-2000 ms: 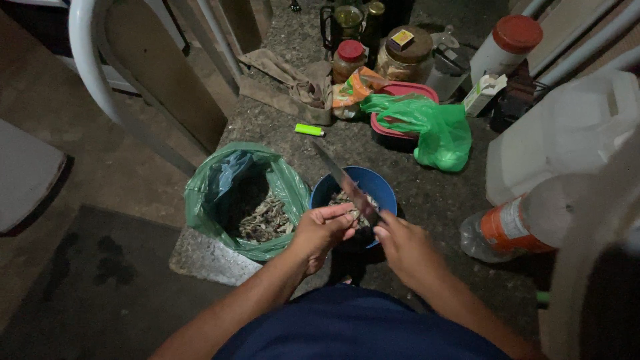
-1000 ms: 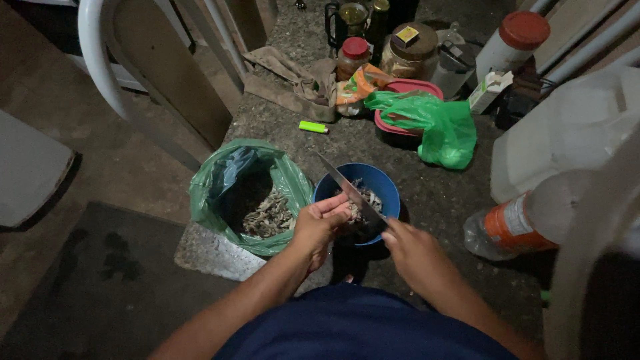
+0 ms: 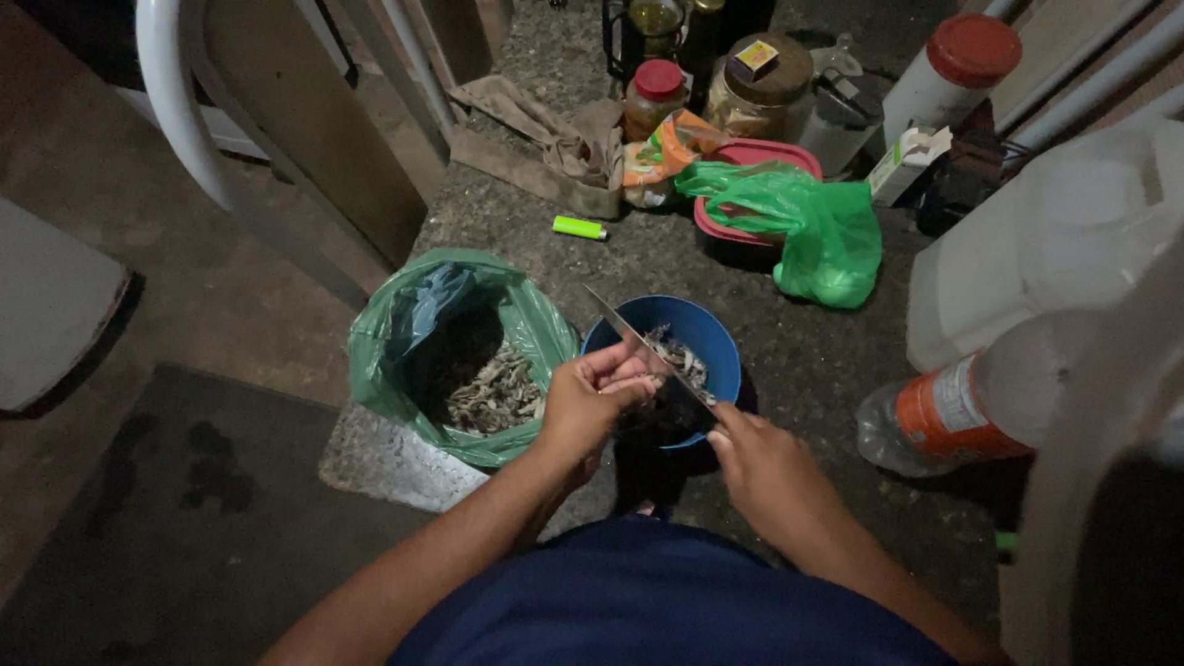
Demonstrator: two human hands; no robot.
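Note:
My right hand (image 3: 763,462) grips the handle end of a knife (image 3: 661,356), whose blade slants up and left across a blue bowl (image 3: 721,347). Over the bowl's left side is my left hand (image 3: 597,388), its fingers curled and pinching a small pale piece close to the blade. Inside the bowl lie small greyish-white pieces (image 3: 684,361); what they are is too small to tell. Left of the bowl stands a green plastic bag (image 3: 370,361), spread wide, holding many similar pale, slender pieces (image 3: 504,393) and some dark matter.
Beyond the bowl are a green lighter (image 3: 580,228), a brown cloth (image 3: 546,176), a red-lidded jar (image 3: 657,92) and a pink-rimmed container (image 3: 763,157) under a bright green bag (image 3: 837,240). A plastic bottle (image 3: 953,407) and a large translucent jug (image 3: 1036,231) stand right.

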